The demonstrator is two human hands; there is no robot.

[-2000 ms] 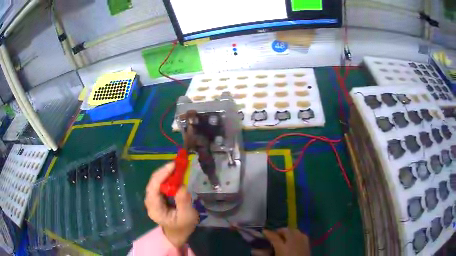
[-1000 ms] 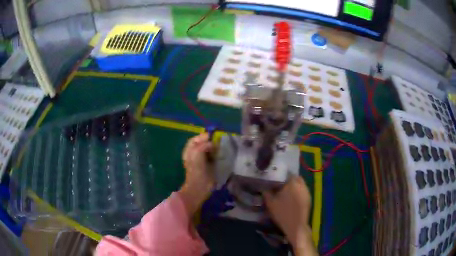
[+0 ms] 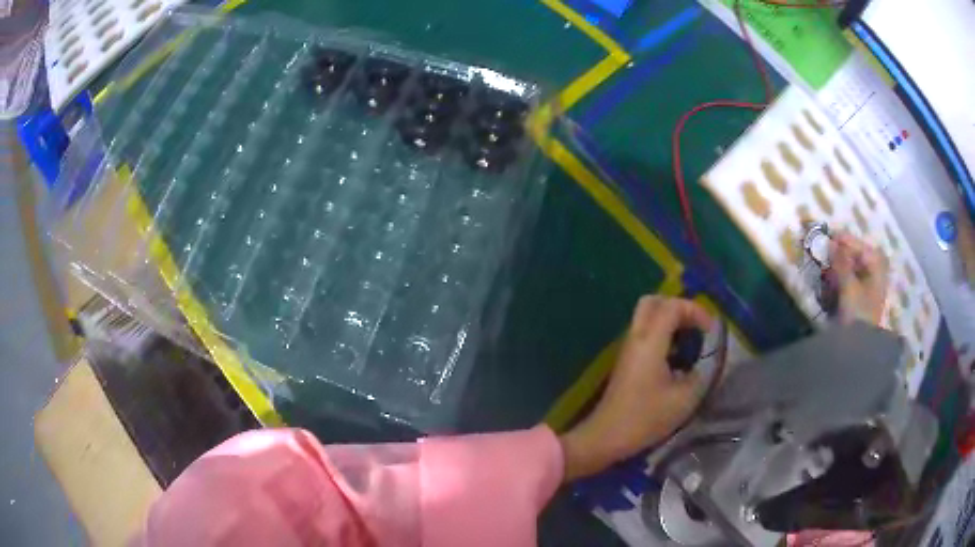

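Note:
My left hand (image 3: pixel 654 369) is closed around a small dark part (image 3: pixel 687 347), left of the silver test fixture (image 3: pixel 748 427). The fingers partly hide the part. My right hand (image 3: pixel 862 280) is over the white foam tray (image 3: pixel 738 171), behind the fixture. Its fingertips pinch a small round speaker unit (image 3: pixel 818 246) with a pale face and dark edge; its leads are too blurred to follow. The fixture shows tilted at the lower right, and a bit of its red handle (image 3: pixel 968 440) shows at the right rim.
A clear blister tray (image 3: pixel 321 246) lies at left and centre, with glossy black parts (image 3: pixel 436 112) in its far rows. Yellow and blue tape crosses the green mat. A red wire (image 3: pixel 681 160) curves beside the foam tray. A blue piece (image 3: pixel 620 486) lies beside the fixture. Cardboard (image 3: pixel 80 449) is at lower left.
The view has swung left, so the fixture shows at lower right. My right hand has moved from the fixture's front to the foam tray. My left hand now holds a dark part beside the fixture.

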